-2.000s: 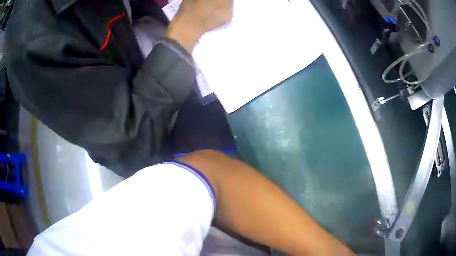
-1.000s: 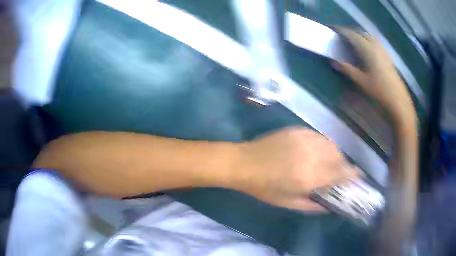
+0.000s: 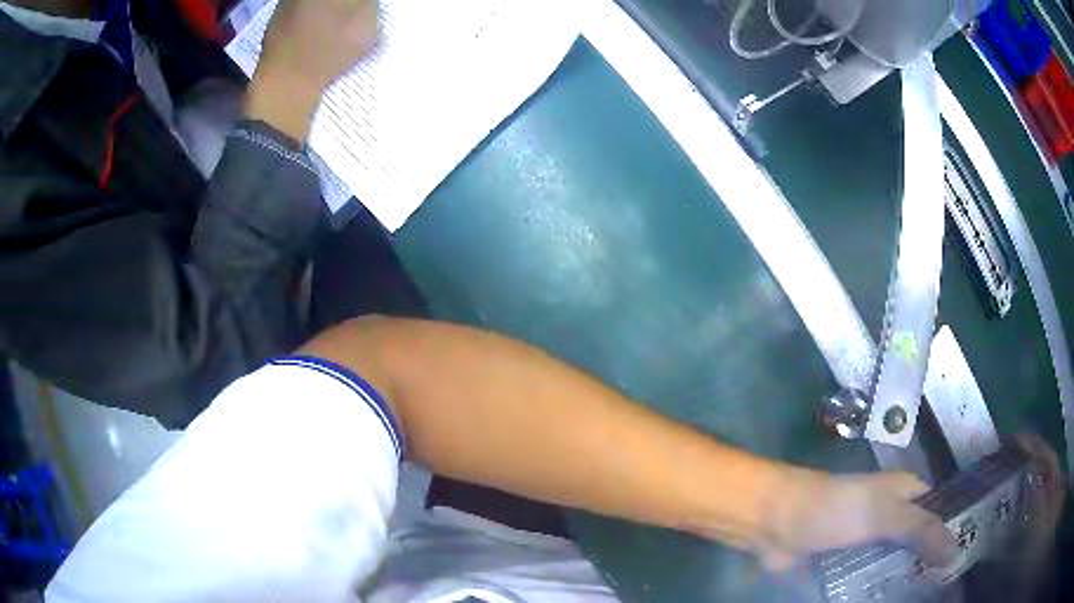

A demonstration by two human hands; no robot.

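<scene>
My left hand (image 3: 860,518) grips a grey metal fixture base (image 3: 989,518) at the lower right. Its face shows clusters of dark holes, and its near end is cut off by the picture's bottom. My right hand (image 3: 1041,471) is a blurred shape at the fixture's far end by the right rim. Its fingers are mostly hidden, and its grip cannot be told. A smooth pale bar (image 3: 962,395) lies just beyond the fixture, partly behind the metal bracket arm.
A guide rail (image 3: 754,212) crosses the green surface (image 3: 612,271). A bracket arm (image 3: 913,271) with a round silver foot (image 3: 843,411) stands near the hands. A carrier plate (image 3: 978,230) lies beyond. A neighbouring worker's dark sleeve (image 3: 253,212) and paper sheets (image 3: 436,94) are at left.
The view has swung back left after turning right. My left hand still holds the fixture. My right hand, earlier on a pale block beyond the rail, is now at the fixture's far end.
</scene>
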